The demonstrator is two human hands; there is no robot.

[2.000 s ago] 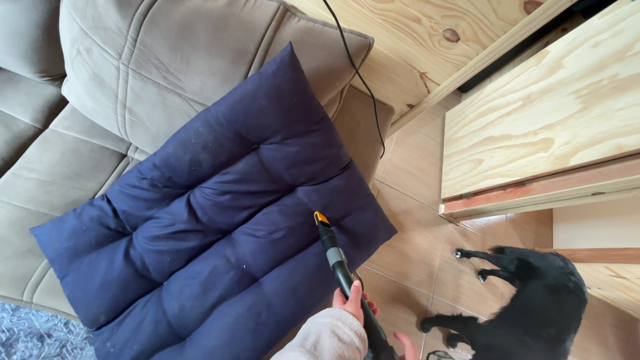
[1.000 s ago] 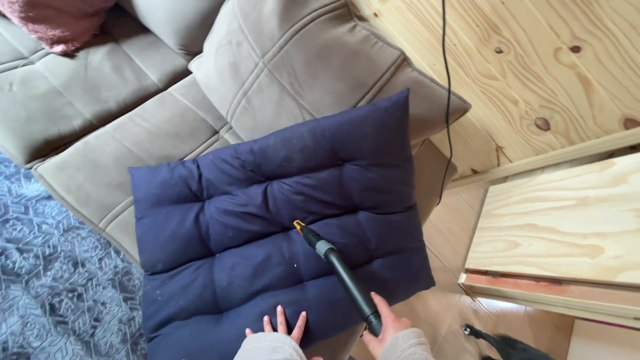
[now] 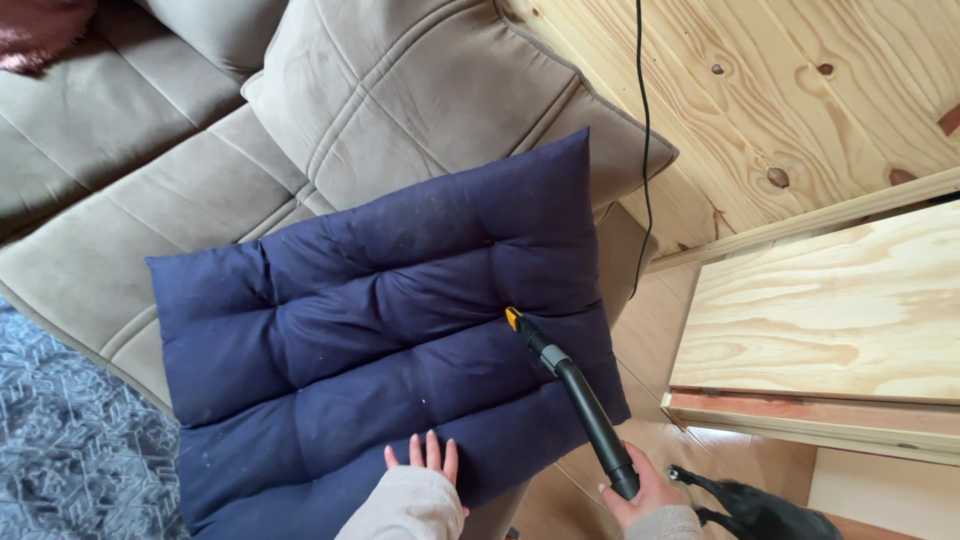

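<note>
A tufted navy blue cushion (image 3: 360, 330) lies across the end of a grey-beige sofa, with light specks on its fabric. My left hand (image 3: 427, 457) rests on the cushion's near part, fingers spread, holding nothing. In my right hand (image 3: 641, 491) is the black tube of a vacuum cleaner wand (image 3: 592, 420), gripped near its lower end. The wand's small nozzle, with a yellow-orange tip (image 3: 513, 316), is at the cushion's surface, right of its middle. The rest of the vacuum cleaner is out of view.
Sofa seats (image 3: 150, 195) and a back cushion (image 3: 420, 82) lie beyond. A black cord (image 3: 646, 150) hangs before the wooden wall (image 3: 750, 112). Right are a wooden panel (image 3: 825, 315) and a black animal's legs (image 3: 750, 502) on the tiled floor. A blue patterned rug (image 3: 67, 427) is at left.
Since the oldest frame my left hand has come down onto the cushion. From one second ago, the nozzle has moved right along the cushion. The view has shifted.
</note>
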